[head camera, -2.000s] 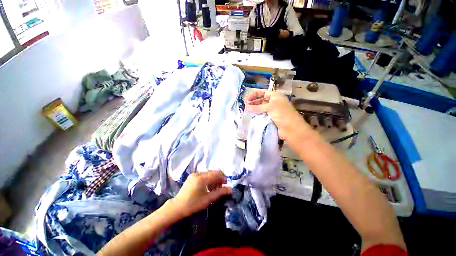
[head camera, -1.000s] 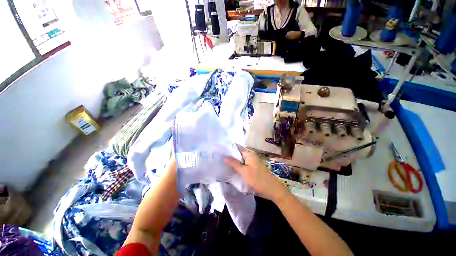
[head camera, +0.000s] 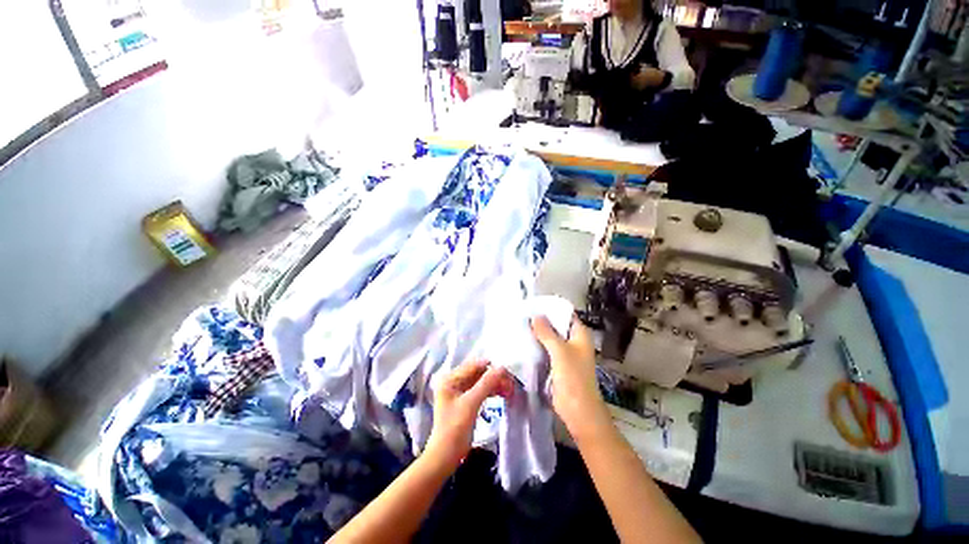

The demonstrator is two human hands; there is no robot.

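My right hand [head camera: 568,356] holds the upper part of a pale whitish-blue garment piece [head camera: 523,430] just left of the overlock machine. My left hand [head camera: 468,398] is at the left edge of this piece with fingers bent together, and the piece hangs down between and below the hands. The heaped floral garment pieces [head camera: 361,287], pale side mostly up, lie behind and left of the hands. The cream-white overlock machine [head camera: 717,250] stands right of my right hand, and no fabric shows under its needle area.
Orange-red scissors [head camera: 864,412] lie right of the machine, above a small parts tray [head camera: 843,473]. More floral fabric [head camera: 255,468] heaps at lower left, with purple cloth [head camera: 37,494] beside it. A person [head camera: 634,64] sits opposite behind black fabric [head camera: 733,149].
The piece was spread out flat between the hands and now hangs narrow and gathered. My right hand has moved right towards the machine; my left hand has come out from behind the cloth.
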